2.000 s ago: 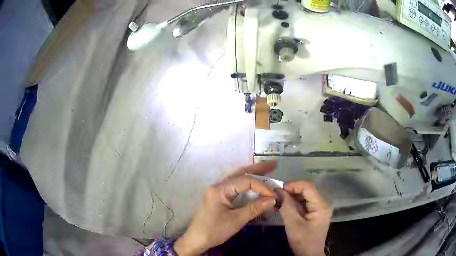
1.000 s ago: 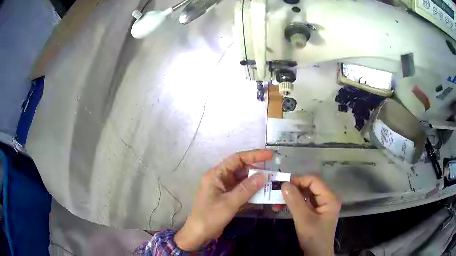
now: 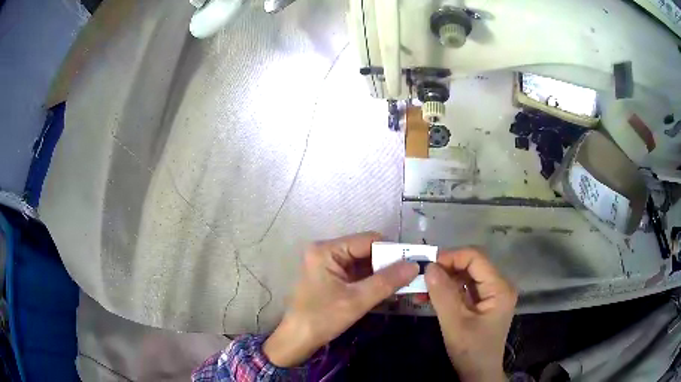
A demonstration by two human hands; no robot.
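Observation:
A white printed care label (image 3: 388,255) is held flat between my two hands in front of the sewing machine bed. A tiny black size label (image 3: 423,266) lies on its right part, under my fingertips. My left hand (image 3: 336,280) pinches the care label from the left, its thumb reaching the black label. My right hand (image 3: 472,298) pinches the right edge with thumb and finger at the black label. The beige garment panel (image 3: 224,171) covers the table left of the needle, with loose threads on it. The presser foot (image 3: 394,116) is above and left of the hands.
The cream sewing machine (image 3: 523,33) stands at the top right. An orange-tan block (image 3: 417,133) is beside the foot. A pile of black size labels (image 3: 543,142), a small tray (image 3: 560,97) and a label holder (image 3: 608,179) are on the right. Blue material (image 3: 37,283) is at far left.
The black label, hidden at first, now shows on the care label, and my left thumb has moved right onto it. The view has shifted, so the machine appears higher and further right.

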